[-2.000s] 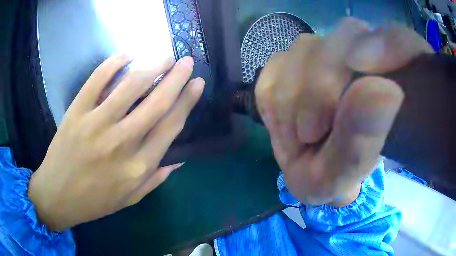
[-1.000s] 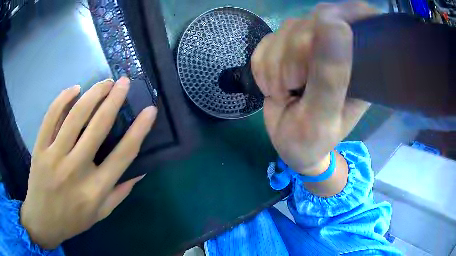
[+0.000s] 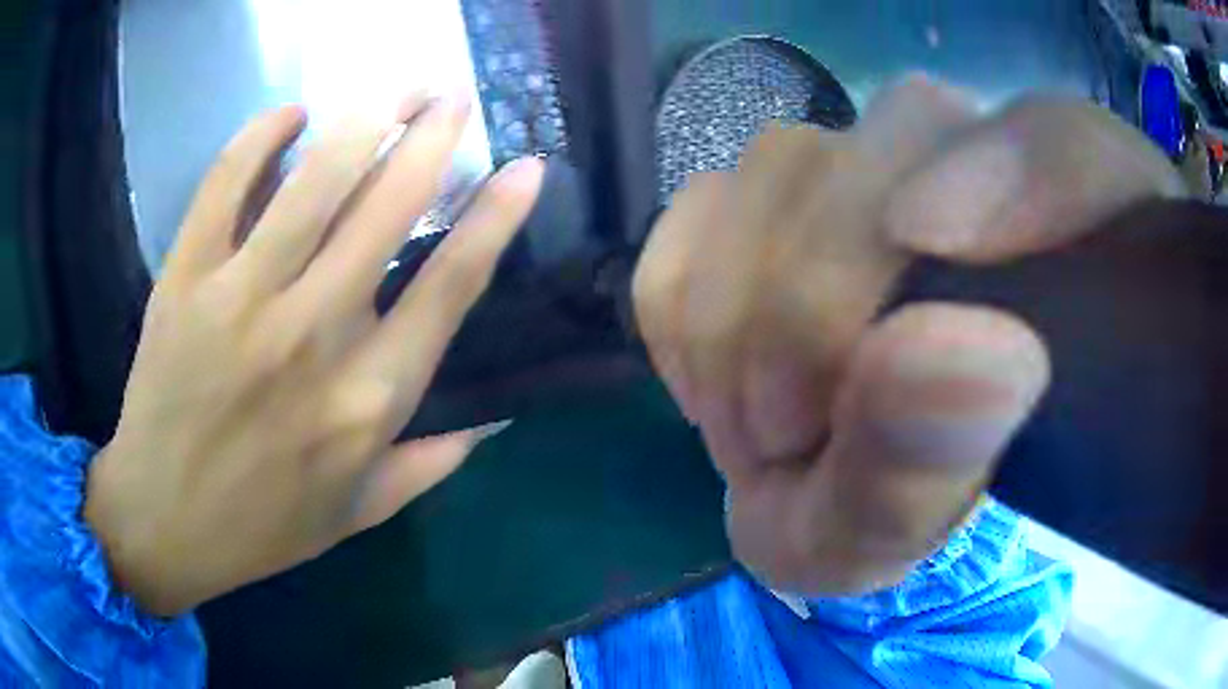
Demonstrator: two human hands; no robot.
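Note:
A flat device unit with a wide black border [image 3: 84,202] lies at the upper left. Its silver sheet [image 3: 189,121] reflects bright light, and a dark patterned strip [image 3: 519,81] runs along its right side. My left hand [image 3: 269,337] lies flat over the sheet and lower border, fingers apart, holding nothing. My right hand [image 3: 835,350], large and blurred, is closed around a thick dark electric screwdriver [image 3: 1131,364]. The screwdriver's dark nose [image 3: 617,280] points left at the unit's right border. Its bit tip is too blurred to see.
A round perforated screw tray [image 3: 741,108] sits behind my right hand, partly hidden by it. Dark green bench surface [image 3: 593,498] lies in front. A blue item [image 3: 1160,105] and other blurred things are at the upper right. A white surface [image 3: 1131,592] shows at the lower right.
Since one second ago, my right hand and the screwdriver have moved from over the screw tray to the unit's right border. The view has shifted. My left hand remains on the unit.

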